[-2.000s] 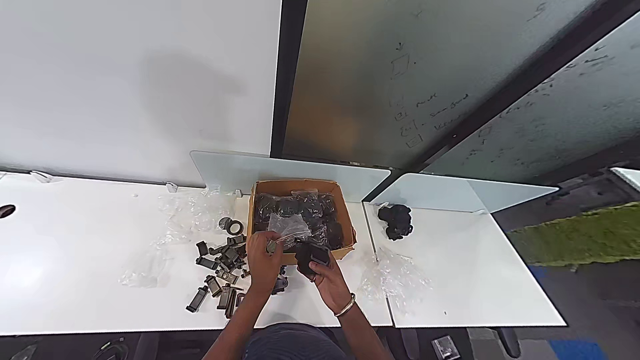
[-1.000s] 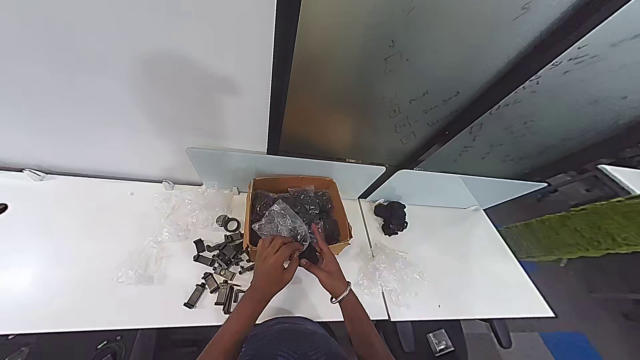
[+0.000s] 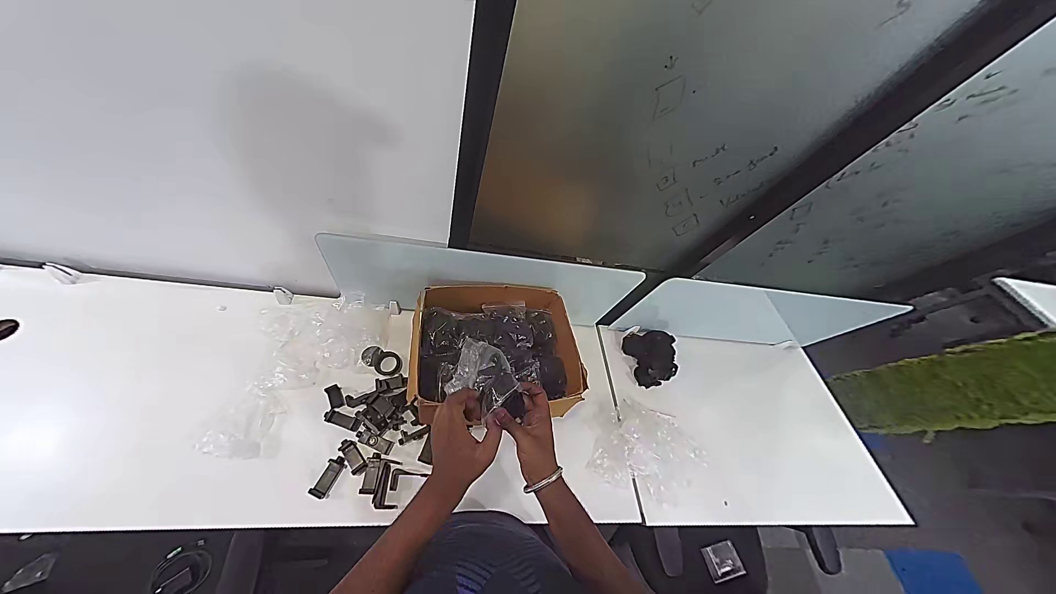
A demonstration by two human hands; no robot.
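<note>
Both hands meet at the near edge of an open cardboard box (image 3: 571, 404). My left hand (image 3: 464, 437) and my right hand (image 3: 526, 429) hold a clear plastic bag (image 3: 483, 367) between them, with a dark item inside it near the fingertips. Beneath and behind it, the box holds several black items in clear bags (image 3: 511, 330). To the left of the box lies a loose pile of black clamp-like parts (image 3: 379, 412), with black rings (image 3: 386, 361) just above.
Crumpled clear bags lie left (image 3: 322, 338) and right (image 3: 652, 445) of the box. A bunch of black items (image 3: 652, 356) rests on the right desk (image 3: 742, 462). Low glass dividers (image 3: 487, 272) run behind the box.
Two seconds ago my right hand held a black item apart from the bag in my left hand. Now both hands are together on the bag, with a dark item in it.
</note>
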